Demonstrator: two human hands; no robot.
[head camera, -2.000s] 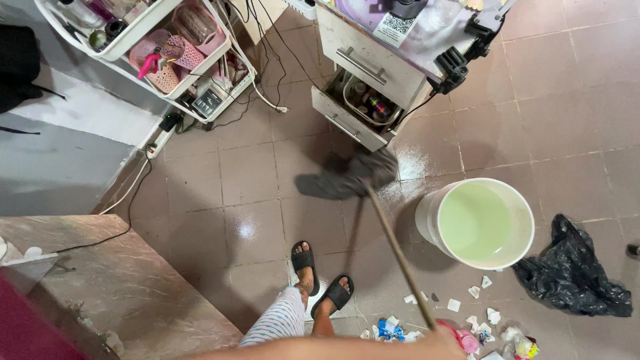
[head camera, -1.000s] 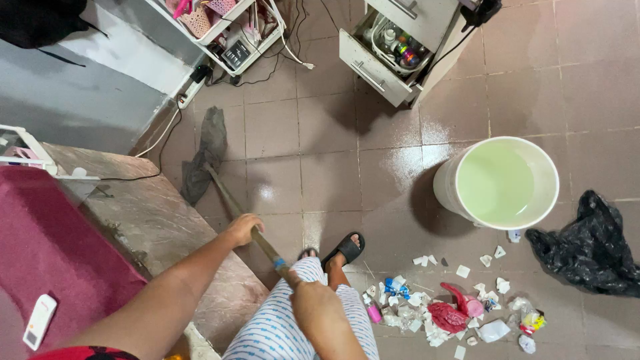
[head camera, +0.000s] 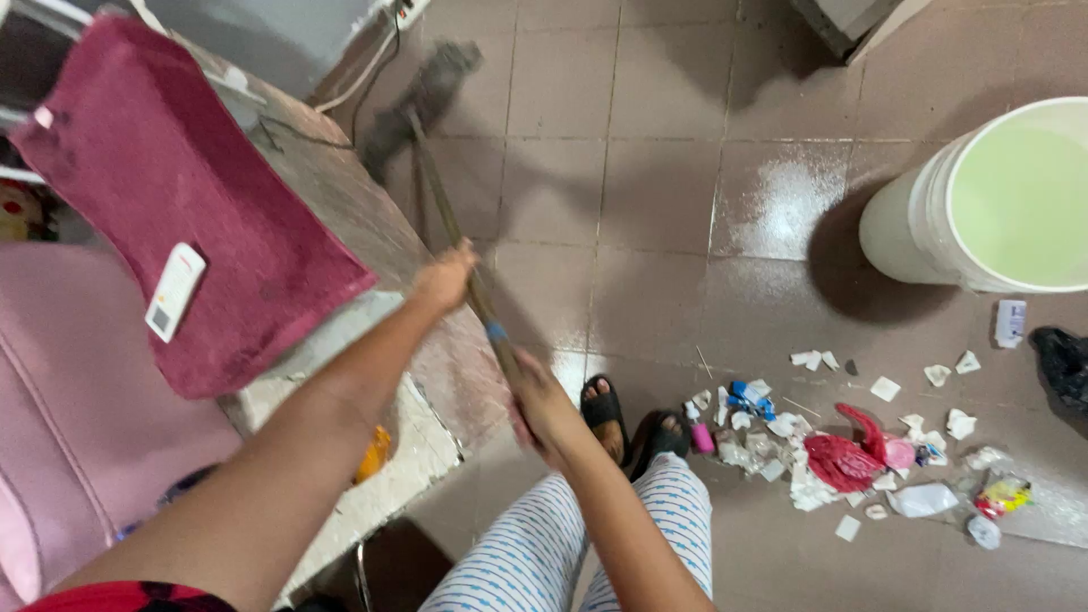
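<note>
My left hand (head camera: 444, 279) grips the middle of a wooden mop handle (head camera: 442, 200). Lower down in the view, my right hand (head camera: 540, 408) is closed around the same handle, near its upper end and just past a blue band. The dark grey mop cloth (head camera: 421, 106) lies on the tiled floor at the handle's far end, beside the wall corner and a cable; it looks blurred. A white bucket (head camera: 905, 217) of pale green liquid stands at the right.
Scattered litter (head camera: 841, 463) lies right of my sandalled feet. A black plastic bag (head camera: 1062, 370) is at the right edge. Left are a stone-topped ledge (head camera: 459, 365), a maroon towel (head camera: 212, 212) with a white remote control (head camera: 175, 291) and a pink padded seat (head camera: 76, 399). A cabinet corner (head camera: 841, 25) juts in above.
The mop head was in front of the drawers two seconds ago and is now by the wall corner at the left. The view has shifted toward the ledge and seat.
</note>
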